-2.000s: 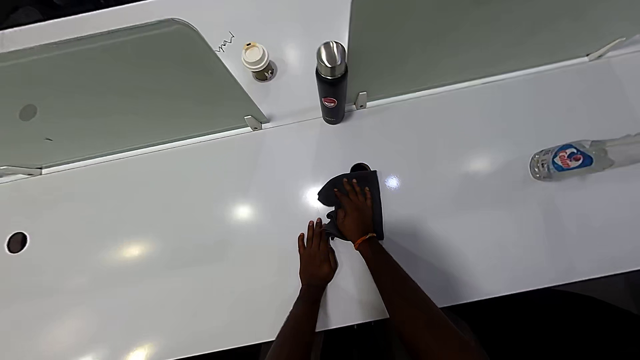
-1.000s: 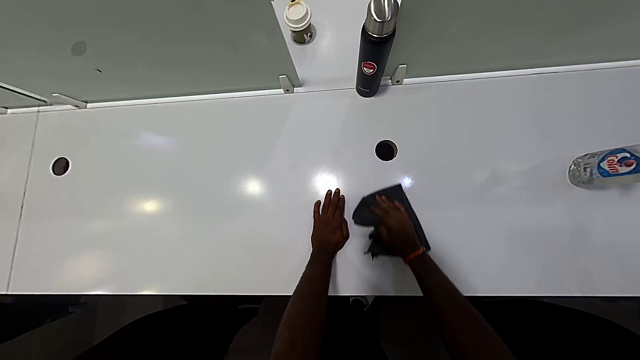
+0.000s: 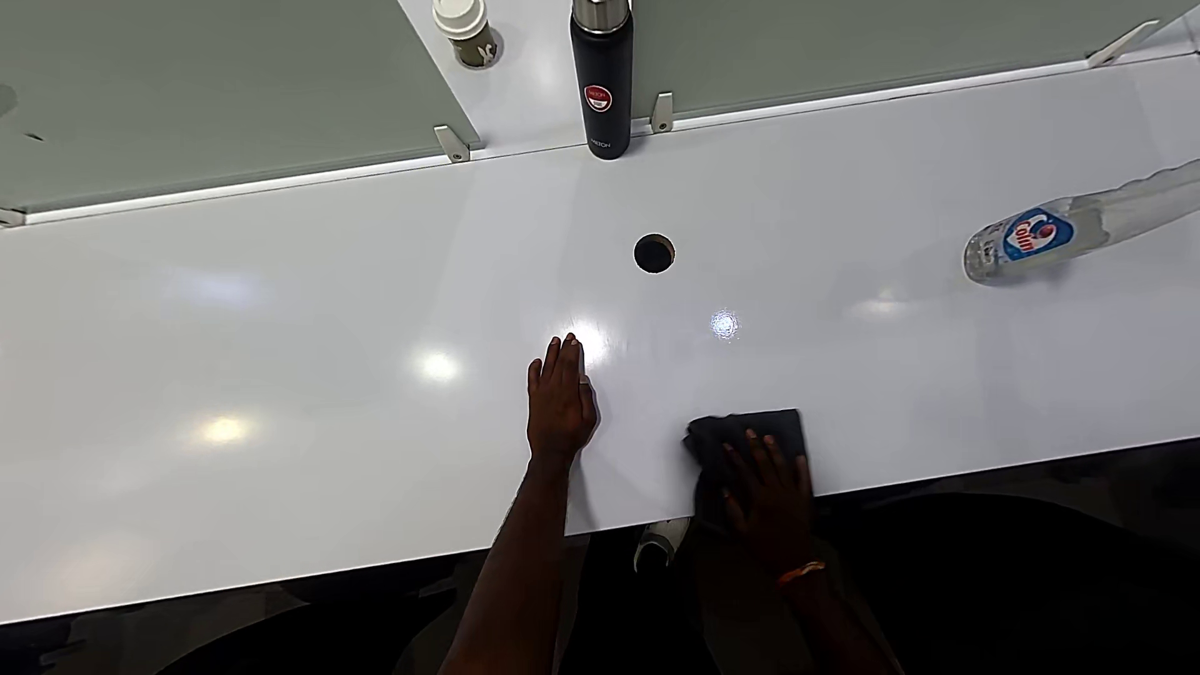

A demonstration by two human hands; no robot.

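A dark folded cloth (image 3: 750, 431) lies at the near edge of the glossy white desk (image 3: 319, 375), part of it drooping past the edge. On top of it my right hand (image 3: 771, 497) presses with spread fingers; an orange band circles that wrist. My left hand (image 3: 560, 398) rests palm down on the desktop to the left of the cloth, holding nothing, with a ring on one finger. Beyond both hands is a round cable hole (image 3: 654, 253) in the desktop.
A black steel flask (image 3: 603, 84) stands at the back beside a lidded paper cup (image 3: 466, 33). Grey-green divider panels (image 3: 216, 84) on metal clips (image 3: 453, 143) line the back edge. At right lies a clear plastic bottle (image 3: 1078, 225) with a blue label.
The cloth under my right hand has moved from over the cable hole toward the desk's near edge, uncovering the hole. My left hand stays flat on the desk. The view has shifted.
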